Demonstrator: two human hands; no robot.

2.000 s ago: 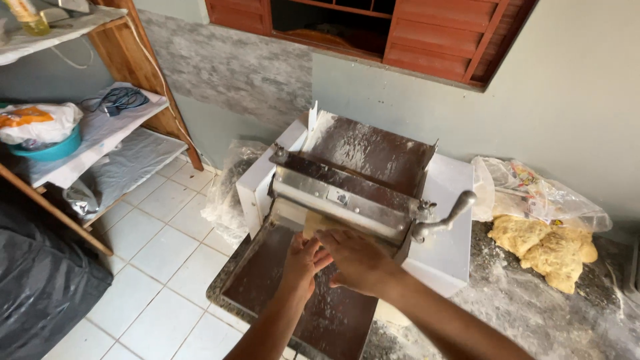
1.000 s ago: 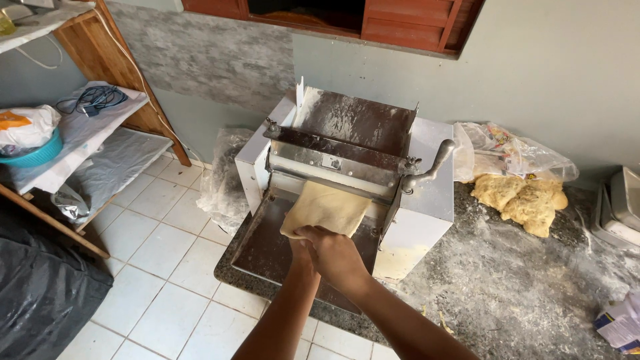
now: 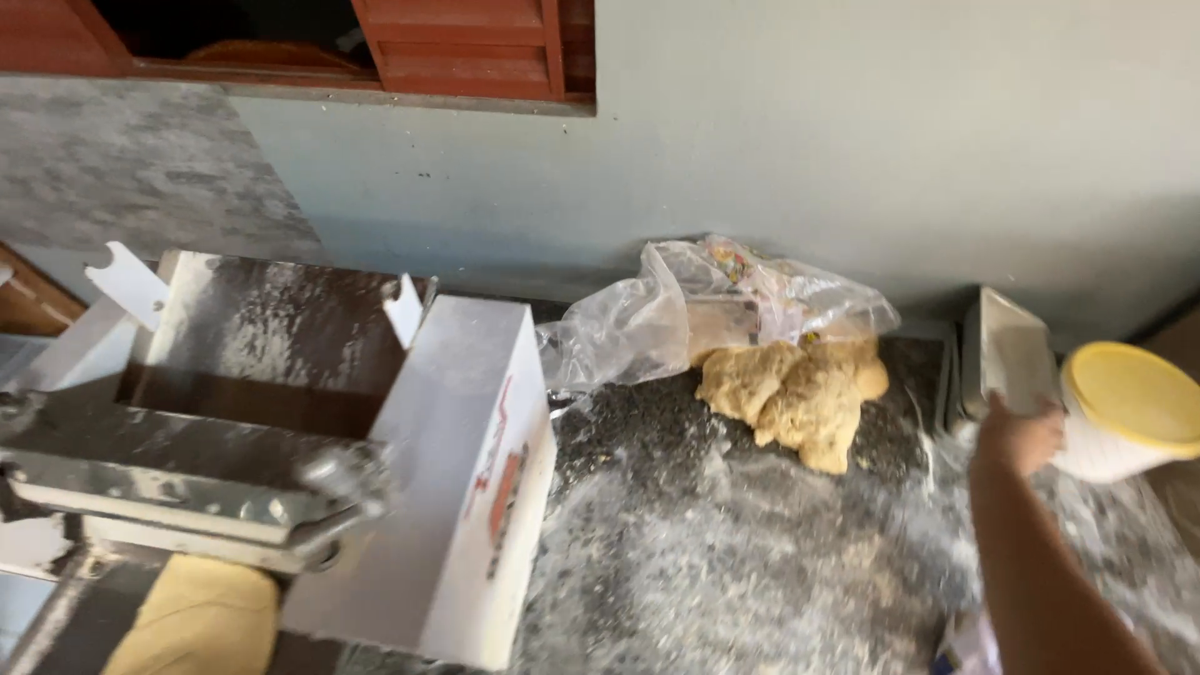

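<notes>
My right hand [image 3: 1022, 433] is at the near end of a metal baking pan [image 3: 1014, 352], beside a tub with a yellow lid [image 3: 1134, 398]; motion blur hides whether its fingers grip anything. My left hand is out of the picture. A flat piece of dough [image 3: 202, 614] lies on the lower tray of the dough sheeter [image 3: 483, 487], in front of the rollers. Rough lumps of dough [image 3: 797, 398] rest on the floured stone worktop [image 3: 712, 562], against a clear plastic bag [image 3: 628, 323].
The sheeter's crank handle [image 3: 342, 506] juts out above its right side. Behind the worktop stands the wall [image 3: 797, 122], with a red shuttered window [image 3: 459, 47] at upper left. A partly seen package [image 3: 970, 642] sits at the bottom edge, close to my right forearm.
The view has swung far to the right. Both hands were at the dough on the sheeter's tray; now my right hand is at the pan, the left is out of view, and the dough lies untouched.
</notes>
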